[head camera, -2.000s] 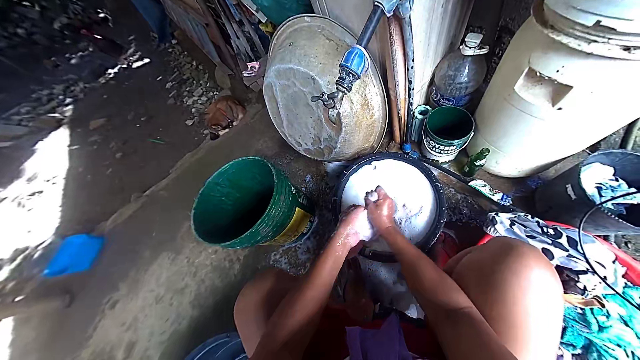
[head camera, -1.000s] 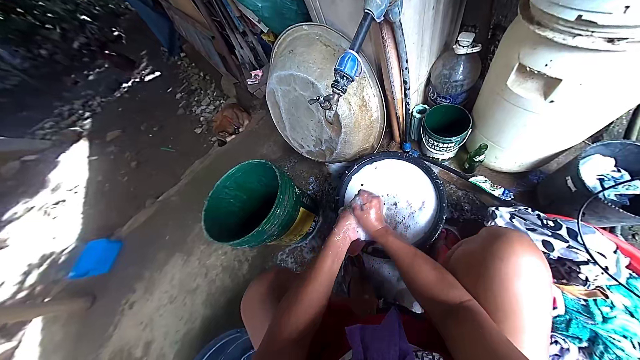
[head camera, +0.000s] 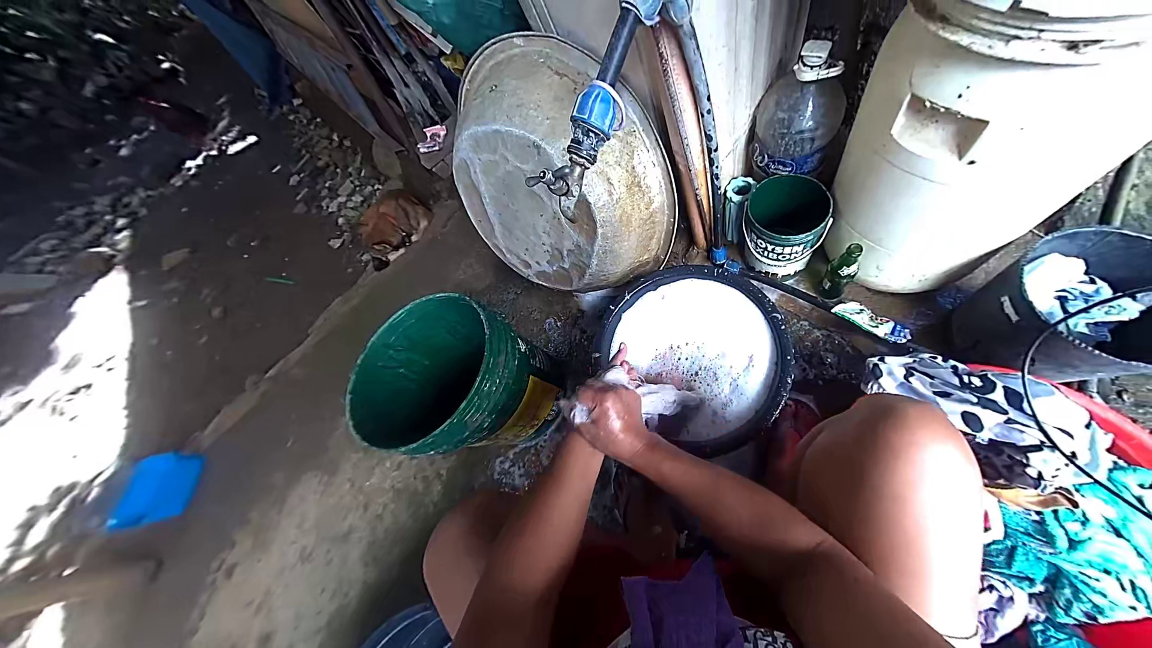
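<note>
A black round tub [head camera: 783,360] full of white suds stands on the wet ground before me. Over its left rim my right hand [head camera: 612,418] is closed on a soapy white cloth [head camera: 664,399], whose end hangs into the foam. My left hand [head camera: 621,364] grips the same cloth just beyond, mostly covered by the right hand and suds; a finger or thumb points up. Left of the tub a green bucket [head camera: 427,373] leans toward the left, its inside facing me.
A metal basin [head camera: 540,135] leans behind a tap [head camera: 562,180]. Behind the tub are a small paint pail [head camera: 786,225], a green bottle [head camera: 841,272] and a large white drum [head camera: 972,153]. Patterned laundry [head camera: 976,405] lies at my right. A blue plastic item [head camera: 156,490] and a curled animal [head camera: 394,220] are on the left.
Both hands have moved from over the foam toward the tub's left rim. The white cloth now shows plainly between them, trailing onto the suds.
</note>
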